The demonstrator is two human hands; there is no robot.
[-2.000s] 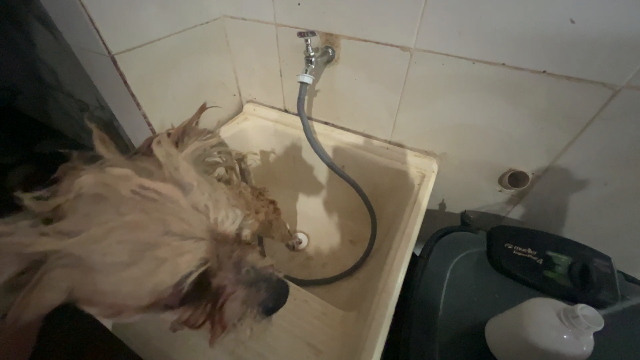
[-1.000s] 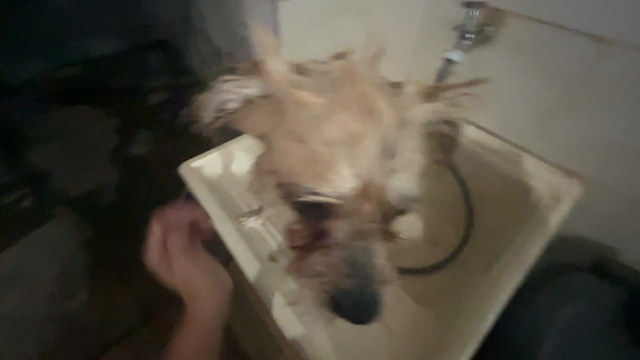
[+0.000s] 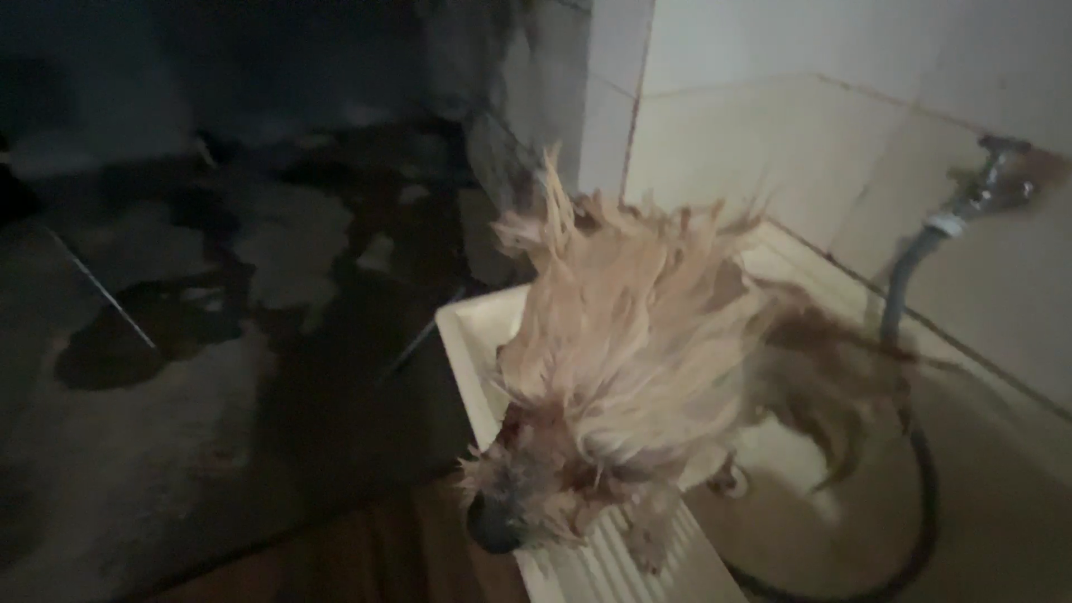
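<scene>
A wet, light-brown long-haired dog (image 3: 645,335) stands in a cream-coloured laundry sink (image 3: 461,360), its fur in spiky clumps. Its head is low over the left rim, with the dark nose (image 3: 494,526) pointing down, and one front paw rests on the ribbed washboard part (image 3: 615,557). A grey hose (image 3: 925,477) runs from the metal tap (image 3: 997,180) on the wall down into the basin, to the right of the dog. Neither my left hand nor my right hand shows in this view.
Pale wall tiles (image 3: 754,134) stand behind the sink. Left of it lies a dark floor (image 3: 193,402) with wet patches. A drain (image 3: 733,481) shows in the basin beside the dog. Part of the view is dim and blurred.
The view has swung left. One second ago a bare hand was near the sink's left rim; it is out of sight now. The dog's head has turned toward the left rim.
</scene>
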